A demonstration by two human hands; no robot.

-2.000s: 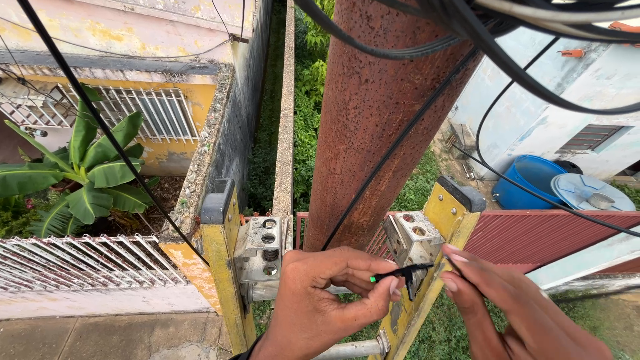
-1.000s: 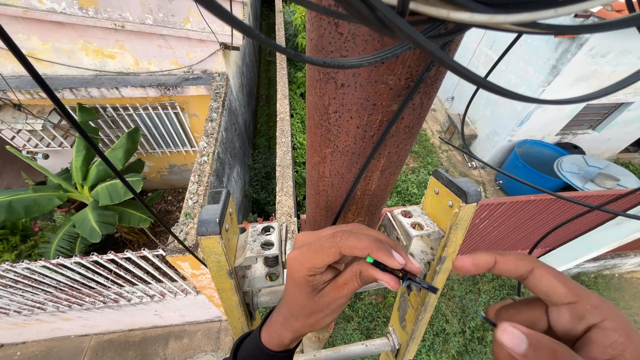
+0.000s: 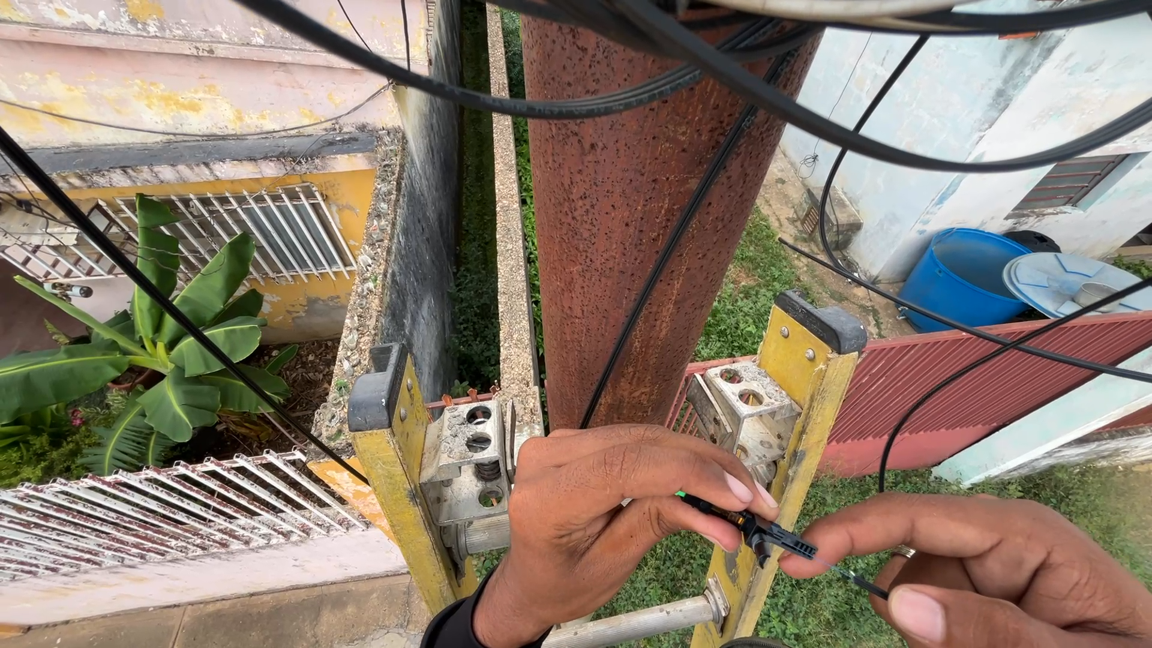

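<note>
My left hand (image 3: 621, 522) pinches a small black fiber-optic connector (image 3: 756, 531) with a bit of green at its rear end, between thumb and fingers. A thin, pale fiber runs from the connector's front toward a short black cable end (image 3: 868, 585). That cable end lies at the thumb and fingers of my right hand (image 3: 972, 567), whose index fingertip is close to the connector's front. Most of the cable on that side is hidden by the right hand. Both hands are above the yellow ladder (image 3: 792, 432), in front of the rusty metal pole (image 3: 639, 225).
Thick black cables (image 3: 765, 90) loop across the top, around the pole. Ladder brackets (image 3: 468, 468) and a rung (image 3: 639, 621) are near the hands. Farther down are a white metal fence (image 3: 180, 513), a banana plant (image 3: 189, 324), a blue barrel (image 3: 963, 274) and a red corrugated fence (image 3: 954, 387).
My right hand, apart from the connector one second ago, is now closer to its front, with the black cable end at its fingers. My left hand still holds the connector.
</note>
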